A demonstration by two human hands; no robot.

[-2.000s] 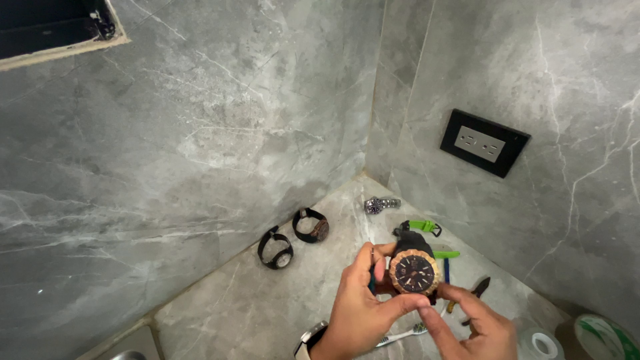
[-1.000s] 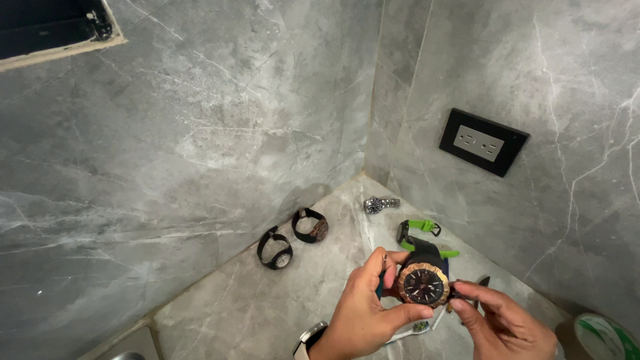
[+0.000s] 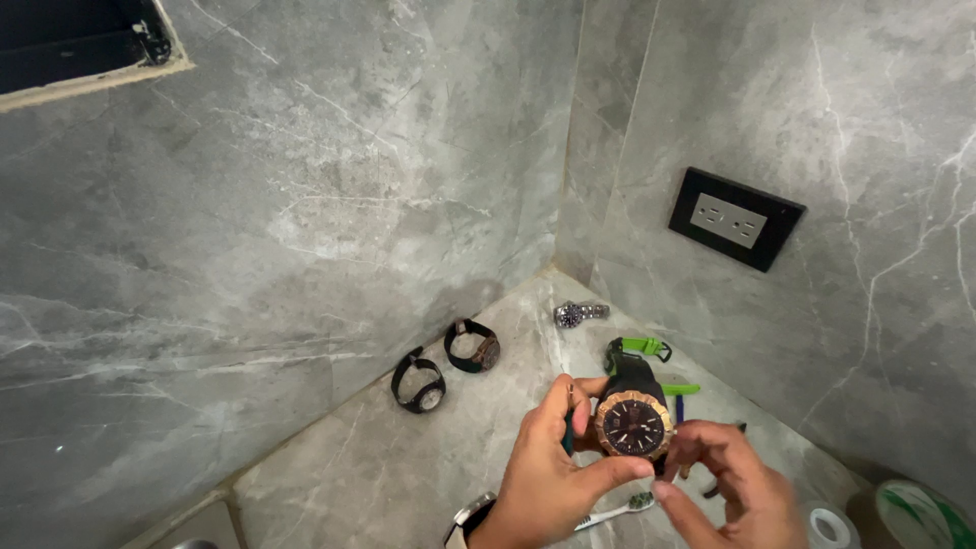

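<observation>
My left hand (image 3: 560, 457) grips a wristwatch (image 3: 633, 425) with a rose-gold coloured bezel, a dark dial and a black strap, its face turned up. At the watch's right side is my right hand (image 3: 724, 484), thumb and forefinger at the crown; whether they pinch it is unclear. A watch with a pale strap (image 3: 470, 518) is on my left wrist. Behind the held watch lies a watch with a bright green strap (image 3: 644, 348). A metal-bracelet watch (image 3: 581, 313) lies near the corner, and two black-strapped watches, one (image 3: 473, 347) behind the other (image 3: 419, 385), stand at the left wall.
A toothbrush (image 3: 618, 511) lies on the marble-look counter (image 3: 358, 465), below my hands. Partly hidden behind them is a green-and-blue item (image 3: 680, 390). A white ring-shaped object (image 3: 829, 528) and a round container (image 3: 915, 515) stand at right. A power outlet (image 3: 728, 219) is on the right wall.
Both hands and the held watch have moved a little to the right since the oldest frame. The right fingers have shifted from the watch's lower edge to its right side.
</observation>
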